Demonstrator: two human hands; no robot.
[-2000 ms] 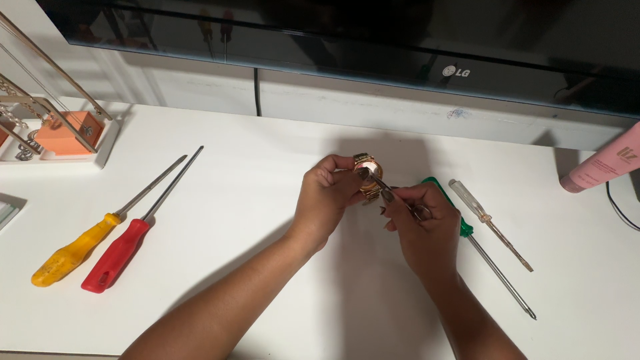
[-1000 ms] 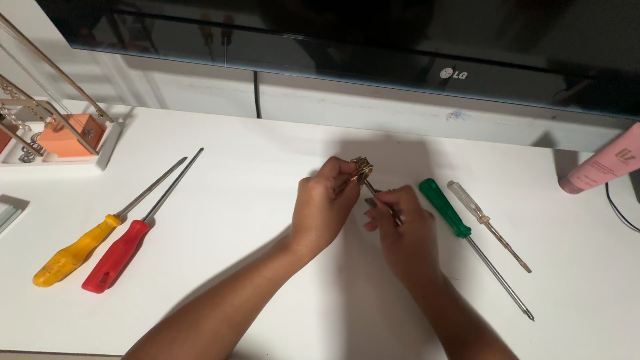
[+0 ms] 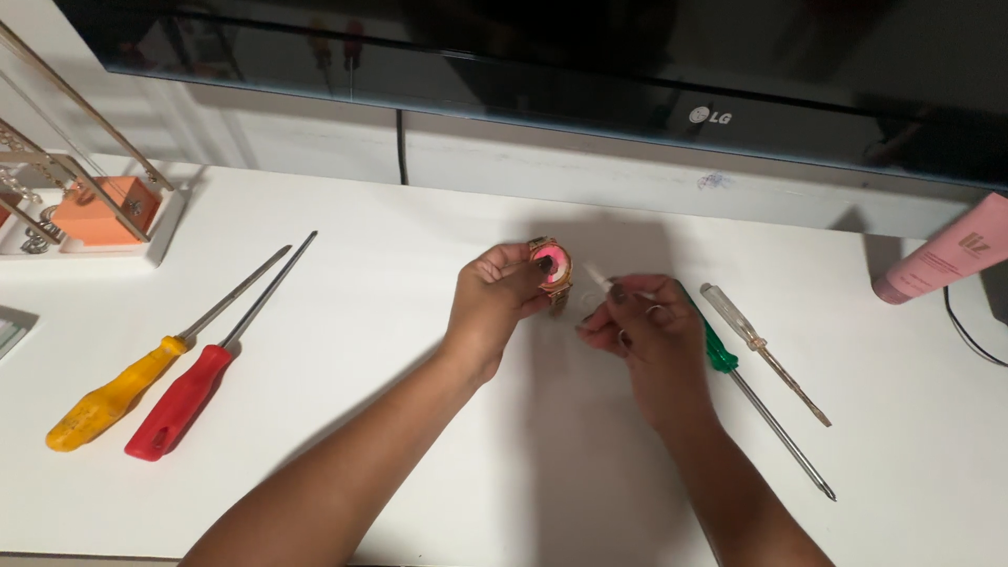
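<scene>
My left hand grips a gold-coloured wristwatch, its pink and white dial facing up and the thumb across it. Just right of the watch, my right hand pinches a thin, light-tipped tool, blurred and partly hidden by the fingers. A green-handled screwdriver lies partly behind the right hand, and a clear-handled screwdriver lies beside it. Over on the left, a yellow-handled screwdriver and a red-handled screwdriver rest side by side on the white table.
An LG screen spans the back. At the left stands a white jewellery stand with an orange box. A pink tube stands at the right, near a black cable.
The watch face has turned up into view, where one second ago the watch was edge-on. My right hand has moved right, away from the watch, with the thin tool.
</scene>
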